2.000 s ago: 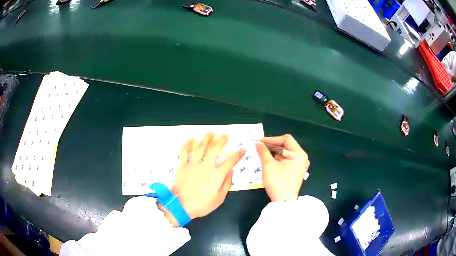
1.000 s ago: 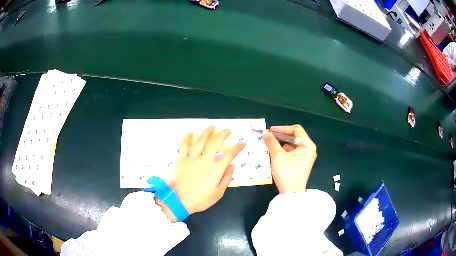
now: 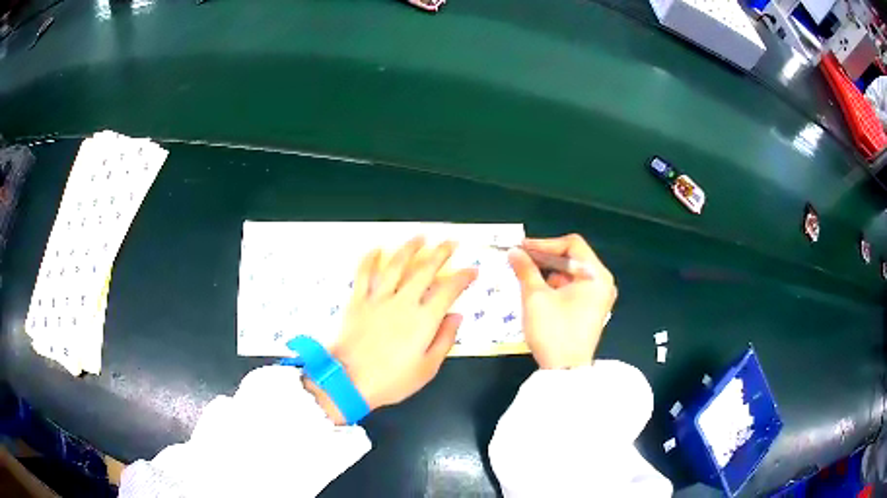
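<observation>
A white sticker sheet [image 3: 292, 282] with rows of small bluish marks lies flat on the dark green bench. My left hand [image 3: 399, 316], with a blue strap at the wrist, lies flat on the sheet with fingers spread and holds nothing. My right hand [image 3: 569, 306] grips a slim greyish pointed tool [image 3: 556, 262] between thumb and fingers at the sheet's right edge. The tool's tip is over the top right corner of the sheet. Whether a label is on the tip is too small to tell.
A pile of label sheets [image 3: 92, 243] lies at left. A blue bin [image 3: 734, 423] of white pads stands at right, with several loose white pads [image 3: 661, 346] near it. Modules [image 3: 689, 192] lie on the green belt [image 3: 389, 97]. A long white box [image 3: 715, 29] is across the belt.
The sheet and both hands sit slightly higher in view. The tool shows more clearly in my right hand and its tip has moved up to the corner. The near modules have shifted right along the belt.
</observation>
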